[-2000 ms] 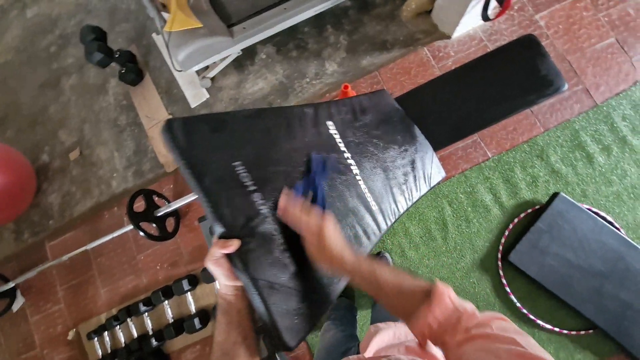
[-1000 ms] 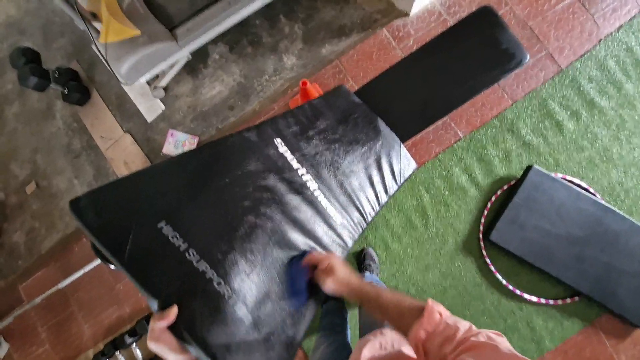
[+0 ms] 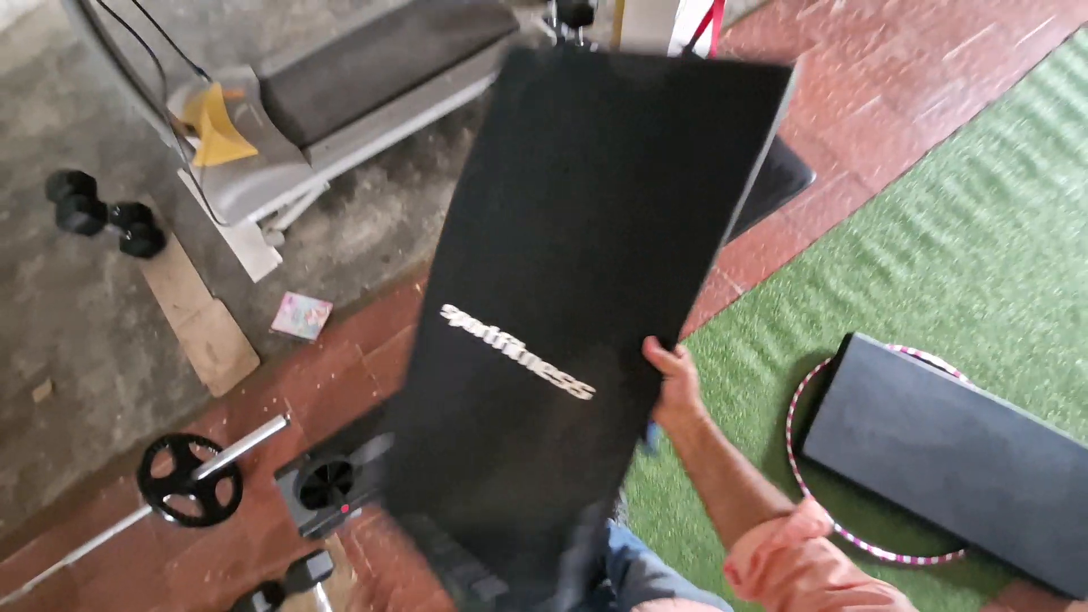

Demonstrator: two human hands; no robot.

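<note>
A black padded exercise mat [image 3: 561,255], bearing pale lettering, is held up in front of me and fills the middle of the view. My right hand [image 3: 676,382] grips its right edge, thumb on the near face and the other fingers hidden behind. A bit of blue cloth [image 3: 652,437] shows just below that hand, beside the mat's edge. My left hand is not visible. Behind the mat's upper right side, the corner of another black mat [image 3: 769,187] shows on the red tiles.
A grey exercise machine [image 3: 374,85] stands at the upper left, near black dumbbells [image 3: 106,212]. A barbell with a black plate [image 3: 189,480] lies lower left, beside a black device with a round grille [image 3: 327,484]. On the green turf, right, a dark step or mat [image 3: 943,459] overlaps a striped hoop [image 3: 795,442].
The mat has been lifted and turned more upright, with a different part of its surface toward me. My right hand has gone from wiping its face with the blue cloth to gripping its edge.
</note>
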